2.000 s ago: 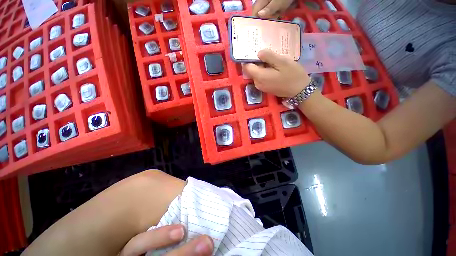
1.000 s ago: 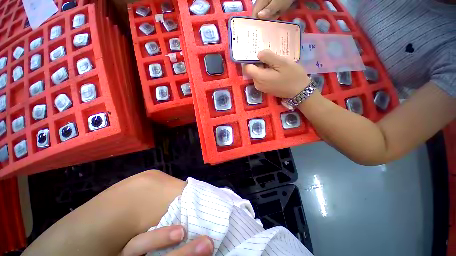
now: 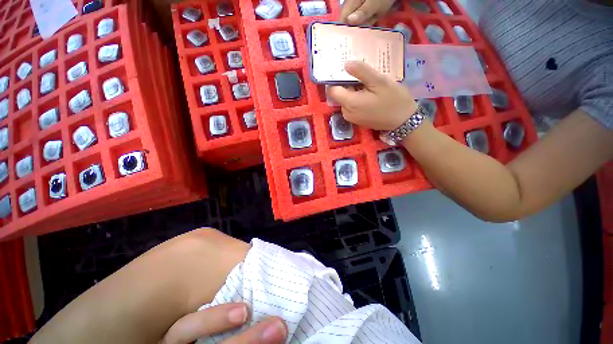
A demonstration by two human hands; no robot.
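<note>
Two or three fingers of my left hand show at the bottom edge, resting on white striped cloth; the rest of it is cut off or hidden. A bent bare limb lies beside the cloth. My right hand is not in view. The nearest red foam tray holds grey square units with round centres and one black-faced unit. The left red tray holds silvery units, several with dark round centres.
Another person's hands hold a lit smartphone over the near tray. That person wears a metal wristwatch. A pinkish translucent slip lies on the tray. Black pallets stand below on the grey floor.
The other person's thumb or finger has shifted slightly up on the phone screen. My left hand, the cloth and the trays have not visibly moved.
</note>
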